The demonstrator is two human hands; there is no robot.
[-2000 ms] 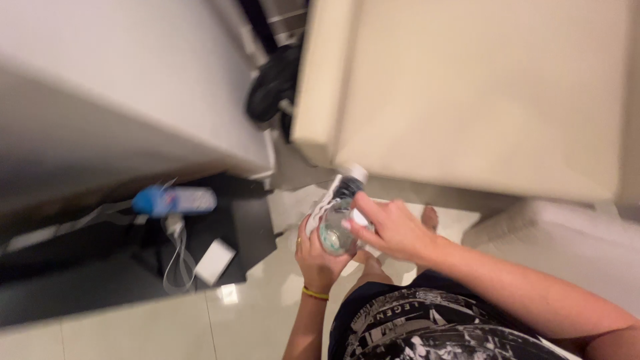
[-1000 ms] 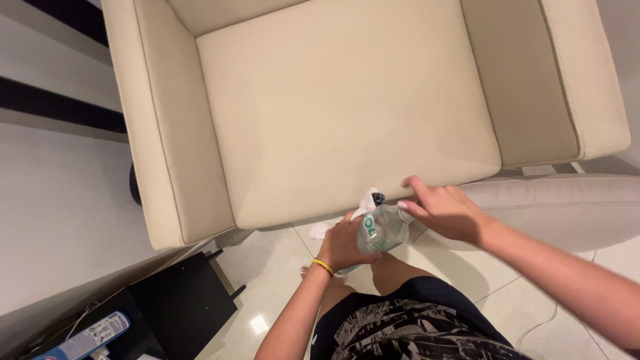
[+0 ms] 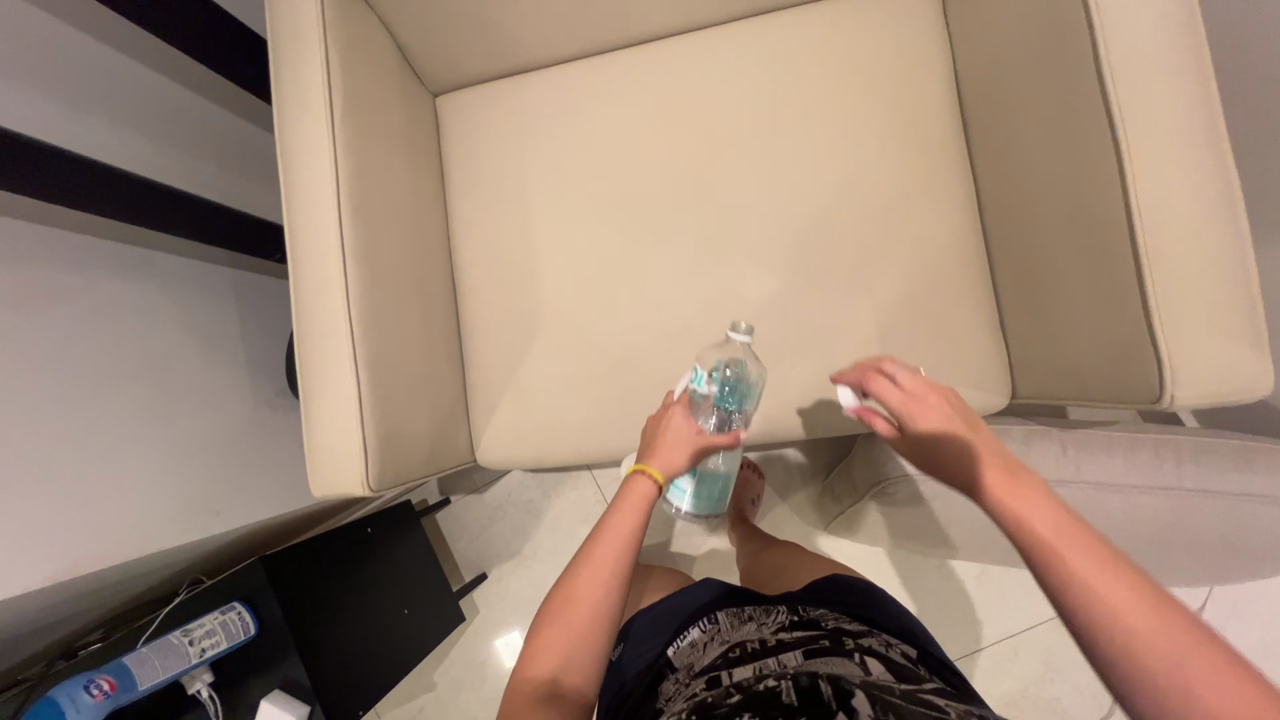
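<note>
A clear plastic bottle (image 3: pixel 735 385) with a teal-and-white label stands out against the front edge of the armchair seat, its neck open and uncapped. My left hand (image 3: pixel 683 440), with a yellow band at the wrist, is wrapped around the bottle's middle. Something white, partly hidden, shows behind that hand. To the right of the bottle and apart from it, my right hand (image 3: pixel 890 405) pinches a small white cap (image 3: pixel 848 397) between thumb and fingers.
A cream armchair (image 3: pixel 700 220) fills the upper view. At lower left, a black low cabinet (image 3: pixel 365 600) holds a blue bottle (image 3: pixel 150 665), a white cable and a white box (image 3: pixel 283 706). A grey cushioned seat (image 3: pixel 1080 500) lies to the right. Below is a tiled floor (image 3: pixel 530 540).
My right hand has moved away from the bottle to the right, and the white cap now shows in its fingers. The bottle is now more upright in view, in my left hand.
</note>
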